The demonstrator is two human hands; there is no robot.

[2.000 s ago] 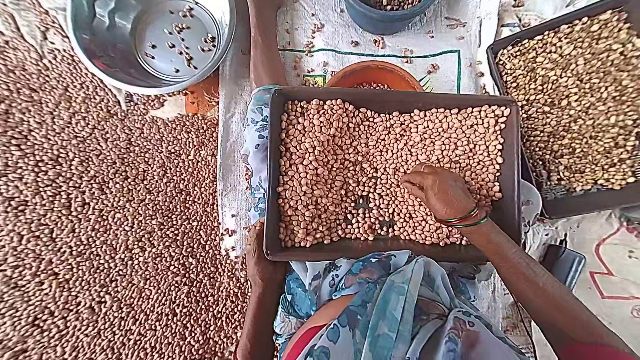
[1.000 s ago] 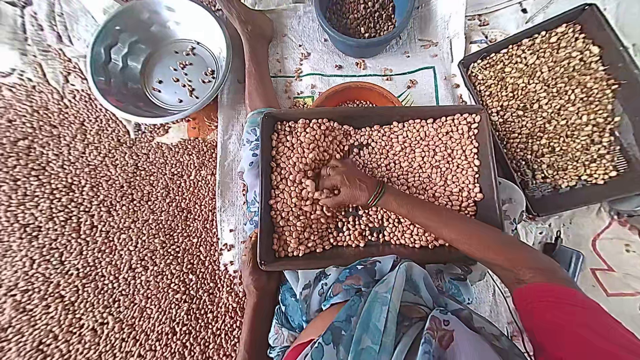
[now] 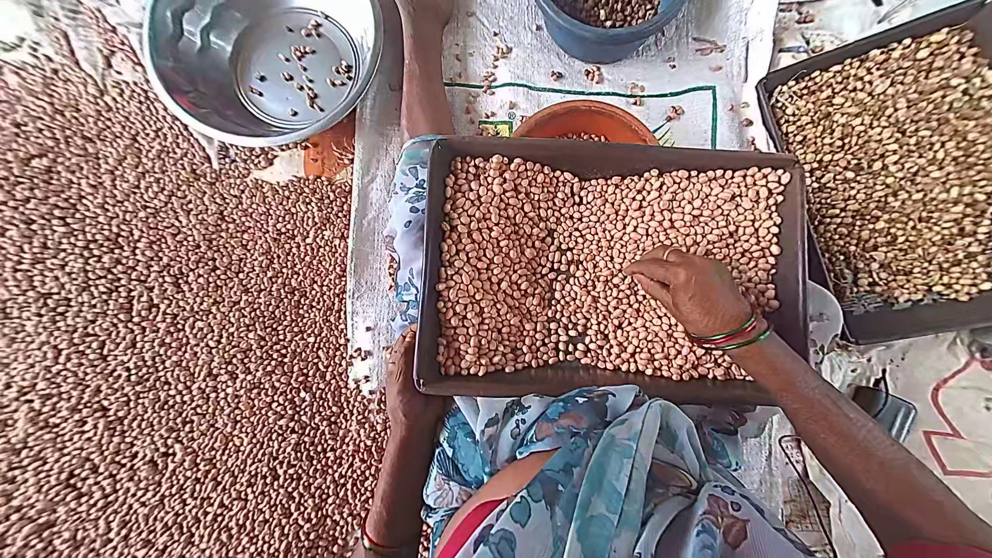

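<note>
A dark rectangular tray (image 3: pixel 620 151) lies across my lap, holding a layer of pinkish-brown beans or nuts (image 3: pixel 504 263). My left hand (image 3: pixel 411 380) grips the tray's lower left corner, its fingers partly hidden by the rim. Over the right half of the beans is my right hand (image 3: pixel 690 291), palm down with the fingertips drawn together at the surface. Whether a bean is between those fingertips cannot be told. Small dark gaps show the tray's bottom near its middle.
A big heap of similar beans (image 3: pixel 178 333) spreads at the left. Beyond the tray stand a steel basin (image 3: pixel 263 132) with a few pieces, an orange bowl (image 3: pixel 585 116) and a blue tub (image 3: pixel 604 46). Another dark tray (image 3: pixel 876 325) of yellowish-brown pieces is at the right.
My right hand has moved from the left part of the beans to the right part. The left hand stays at the tray's corner.
</note>
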